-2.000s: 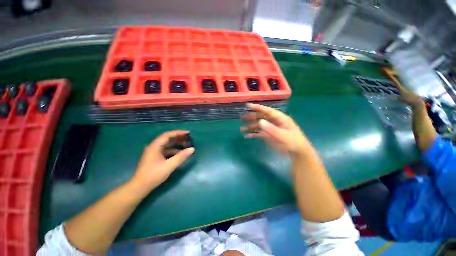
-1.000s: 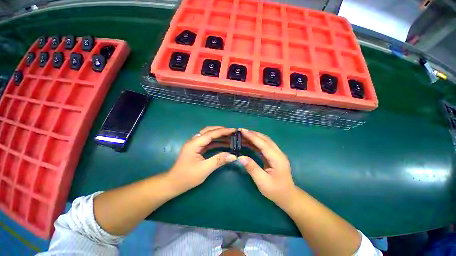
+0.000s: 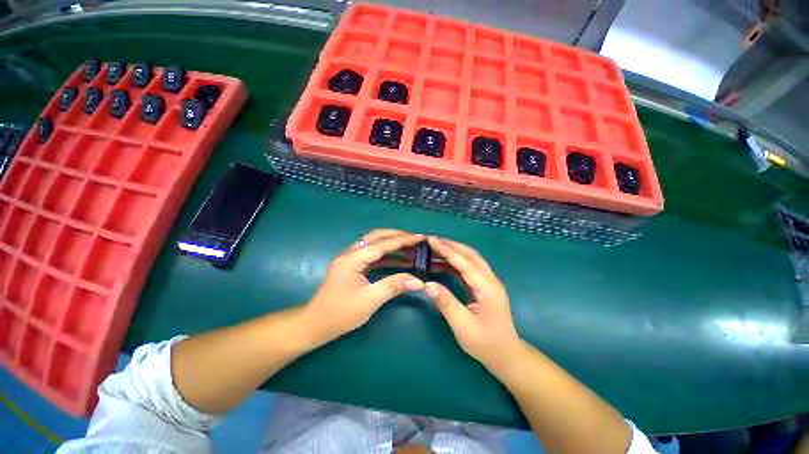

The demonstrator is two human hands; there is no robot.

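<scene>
A black unit stands on edge between my two hands above the green bench. My left hand holds it from the left, fingertips at its top and thumb at its bottom. My right hand holds it the same way from the right. The fingers hide part of it, and I cannot tell whether a separate frame is on it. The orange-red right tray holds black units in its two near rows. The orange-red left tray holds black units in its far rows.
A black smartphone lies between the left tray and my left hand. Clear stacked trays lie under the right tray. Clear trays with dark parts show at the far right edge. A grey metal panel stands behind the bench.
Two seconds ago my hands were apart, with a black part in my left hand; then both came together on the unit. Since one second ago the hands are nearly unchanged and the view has shifted slightly.
</scene>
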